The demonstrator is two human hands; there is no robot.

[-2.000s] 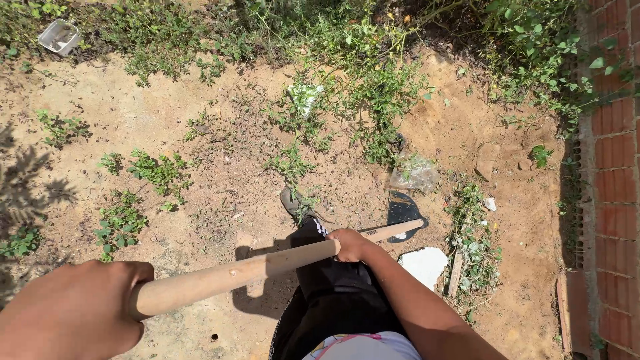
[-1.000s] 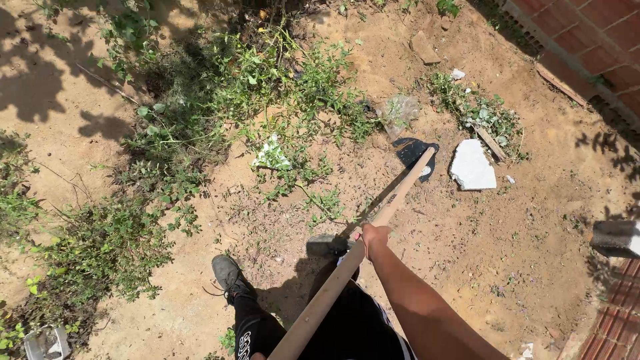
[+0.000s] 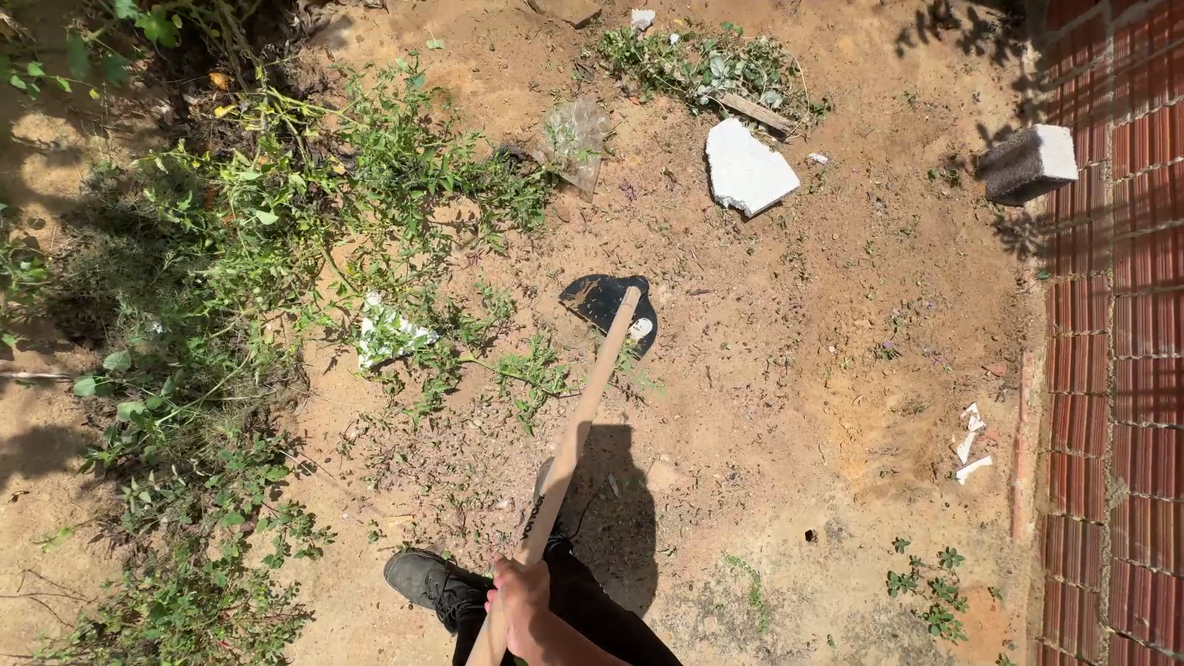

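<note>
My right hand (image 3: 520, 597) is closed around the wooden handle (image 3: 578, 430) of a hoe, low in the view. The handle slants up and right to the hoe's black metal blade (image 3: 597, 298), which has soil on it and is at the bare ground just right of some green weeds (image 3: 535, 370). A round pale sticker shows on the blade. My left hand is out of view. A dark laced shoe (image 3: 430, 578) stands left of the handle; the other foot is mostly hidden behind the handle.
Dense weeds (image 3: 231, 222) grow along the left. Ahead are a clear plastic piece (image 3: 578, 143), a white broken slab (image 3: 747, 166), a wood scrap (image 3: 757, 113) and a pile of pulled weeds (image 3: 689, 65). A block (image 3: 1029, 165) stands by the brick wall (image 3: 1078, 388) at right.
The view has turned and shifted. The hoe blade, earlier close to the plastic piece and the white slab, is now nearer my feet, beside the weeds. My left hand, seen on the handle at first, has left the view.
</note>
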